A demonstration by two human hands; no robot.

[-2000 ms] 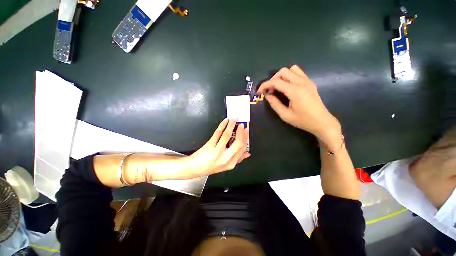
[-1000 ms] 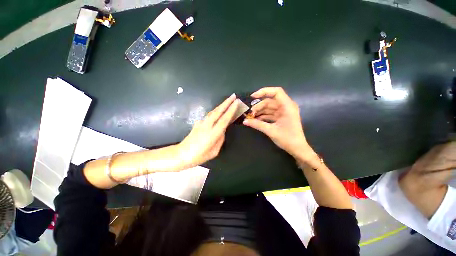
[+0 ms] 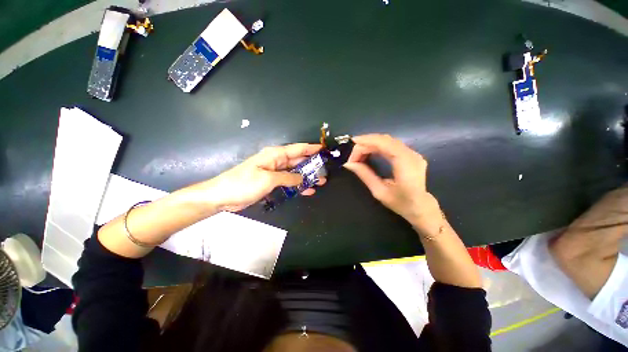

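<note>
A small blue phone circuit board (image 3: 312, 167) is held tilted in my left hand (image 3: 265, 172), with my fingers around its middle. Its dark lower end sticks out below my fingers. An orange ribbon cable (image 3: 324, 135) stands up from its upper end. My right hand (image 3: 394, 172) pinches a black piece (image 3: 340, 152) at the board's upper end with thumb and forefinger; what exactly the piece is cannot be told. A sticker sheet (image 3: 227, 242) lies partly under my left forearm.
Two boards with white display areas lie at the upper left (image 3: 110, 53) (image 3: 208, 49). Another board (image 3: 526, 100) lies at the right. A sheet stack (image 3: 79, 185) and a fan (image 3: 9, 282) are at left. A neighbour's arm (image 3: 598, 237) is at the lower right.
The board has been lifted and turned over, so its white display area no longer shows. My right fingers now pinch the black piece at its end. The view has shifted.
</note>
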